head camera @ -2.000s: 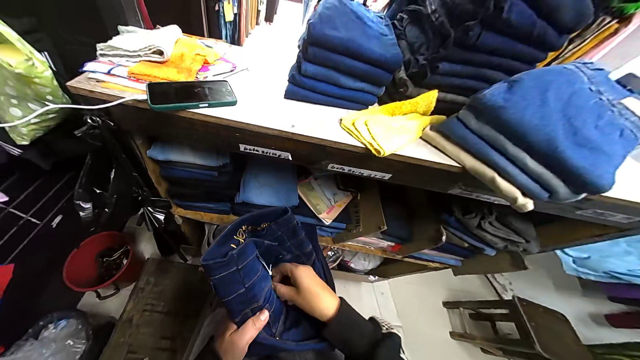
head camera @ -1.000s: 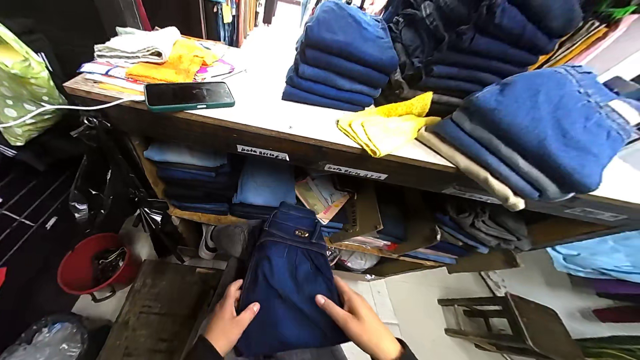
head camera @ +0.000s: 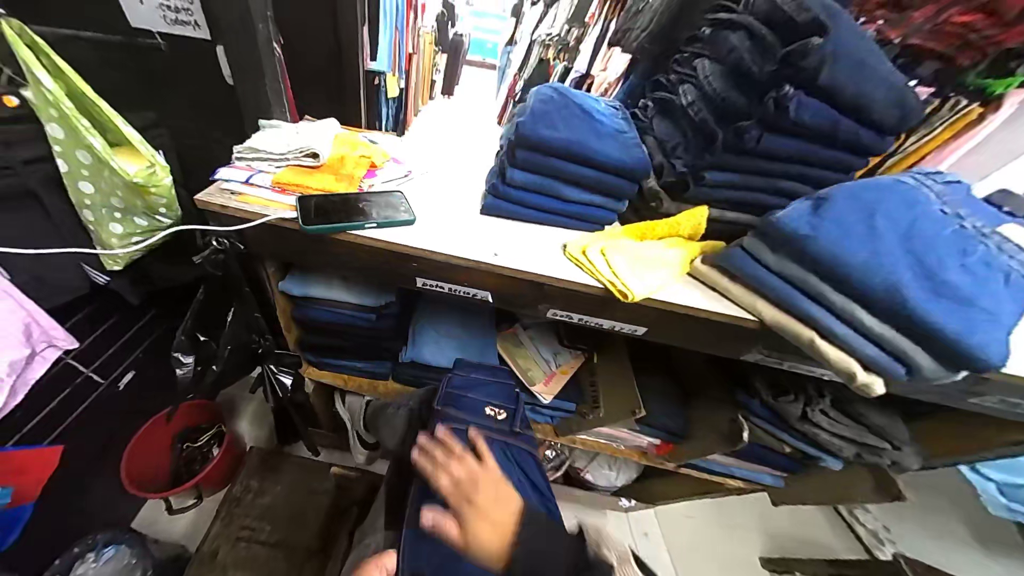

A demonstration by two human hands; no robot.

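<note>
Dark blue jeans (head camera: pixel 480 400) lie lengthwise across my lap, waistband toward the shelves, with a metal button at the waist. My right hand (head camera: pixel 468 496), slightly blurred, rests spread over the front of the jeans just below the waistband. At the bottom edge, only part of my left hand (head camera: pixel 376 564) shows, beside the near left side of the jeans; its fingers are mostly cut off.
On the counter (head camera: pixel 456 248) stand a phone (head camera: pixel 356 210) with a cable, folded blue jeans (head camera: pixel 564 160), a yellow cloth (head camera: pixel 640 252) and another jeans pile (head camera: pixel 888 264). Shelves below hold folded jeans (head camera: pixel 452 332). A red bucket (head camera: pixel 184 456) and a wooden surface (head camera: pixel 280 512) are at left.
Two seconds ago both hands were working at the waist area of the jeans; a second ago they held its sides. Now my right hand lies over the front, and my left is lower, mostly out of view.
</note>
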